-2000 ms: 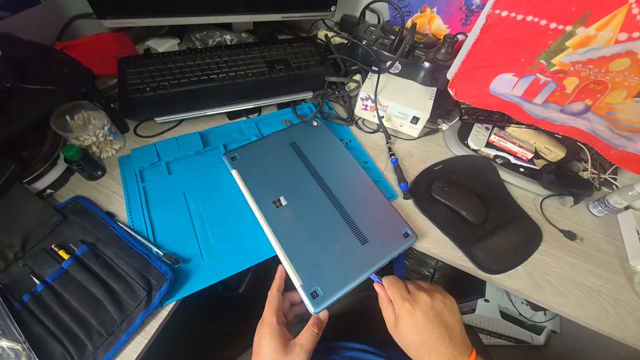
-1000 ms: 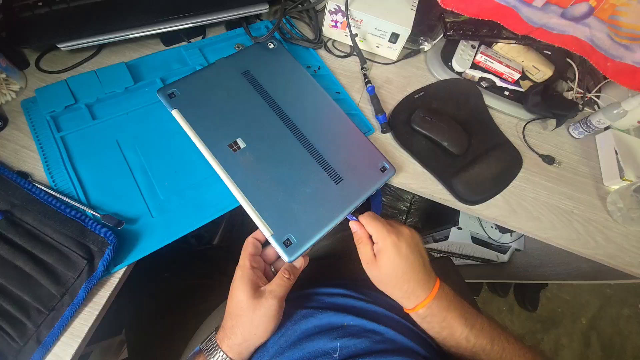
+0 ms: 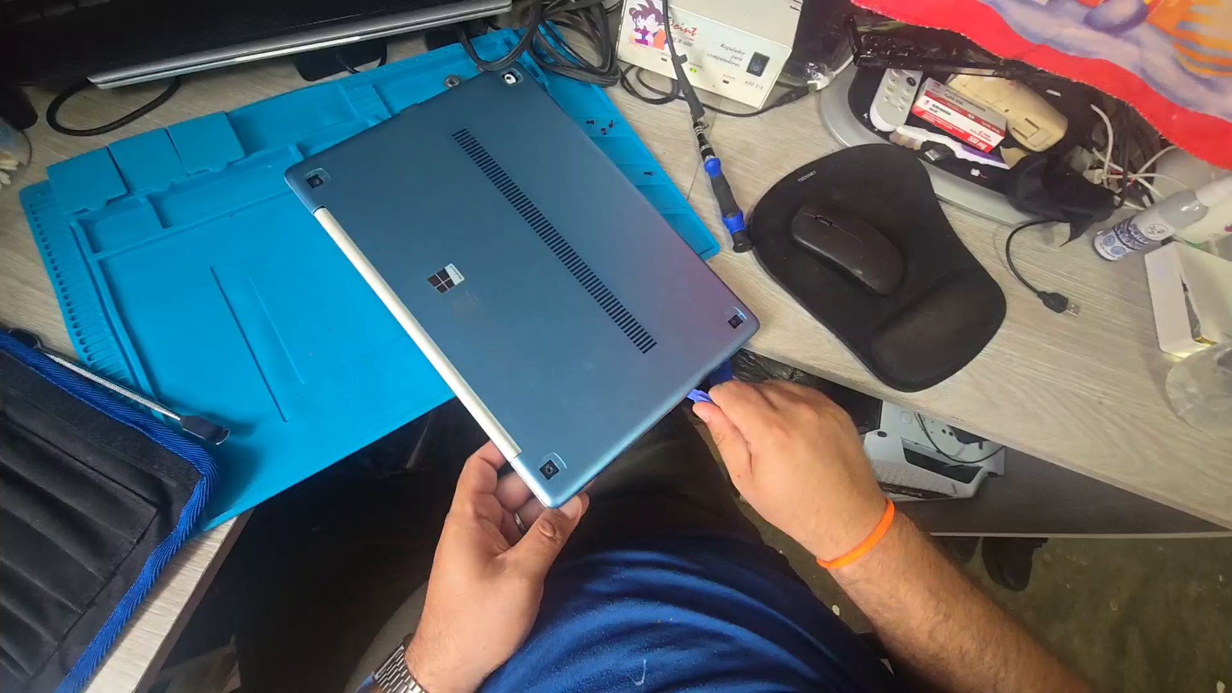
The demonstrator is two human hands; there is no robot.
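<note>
A blue laptop (image 3: 539, 279) lies underside up, with a long vent slot and feet at its corners. Its far part rests over a blue silicone repair mat (image 3: 221, 289), and its near corner juts past the desk edge. My left hand (image 3: 505, 558) grips that near corner, thumb at the edge and fingers beneath. A small blue pry tool (image 3: 700, 396) is pinched in my right hand (image 3: 789, 452), its tip against the laptop's right-hand near edge. The tip itself is hidden.
Right of the laptop are a blue-handled screwdriver (image 3: 724, 197) and a black mouse (image 3: 847, 248) on a mouse pad (image 3: 924, 327). A black tool roll (image 3: 87, 510) lies at the left. Behind stand a white voltage regulator (image 3: 712, 43) and cables. Small screws dot the mat's right part.
The view has shifted closer to the laptop. My right hand, with the blue tool, has moved along the near edge away from my left hand, toward the right corner.
</note>
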